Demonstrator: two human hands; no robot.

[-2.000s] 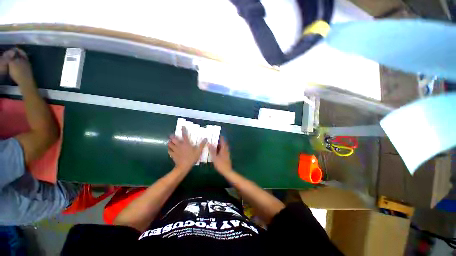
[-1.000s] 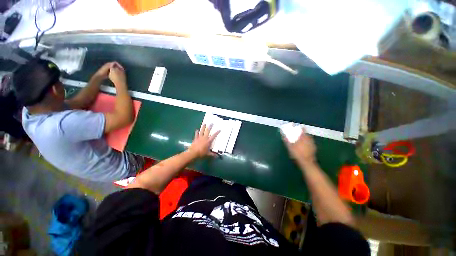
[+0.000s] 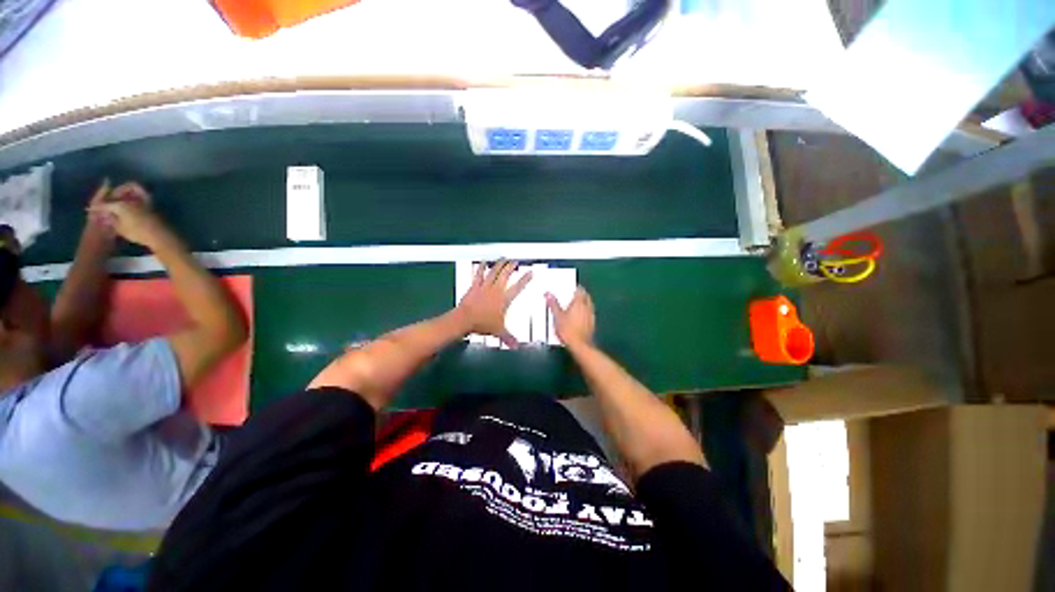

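Note:
A row of slim white unit boxes [image 3: 535, 312] lies side by side on the green workbench [image 3: 347, 318] in front of me, just below the pale rail. My left hand [image 3: 494, 303] lies flat over the left part of the row, fingers spread. My right hand [image 3: 573, 318] is at the right end of the row, its fingers against the rightmost box. Both hands are bare and cover part of the boxes; the exact count is unclear.
A single white box [image 3: 305, 204] lies beyond the rail [image 3: 382, 254]. A coworker [image 3: 104, 382] sits left at a pink-red mat [image 3: 231, 347]. At right are an orange tape dispenser [image 3: 781, 331], scissors [image 3: 848, 258] and an open carton [image 3: 914, 497]. A power strip [image 3: 567, 139] hangs above.
My right hand has come back from the bench's right part, where it held a white box, to the row's right end. The row looks wider. My left hand stays on the row.

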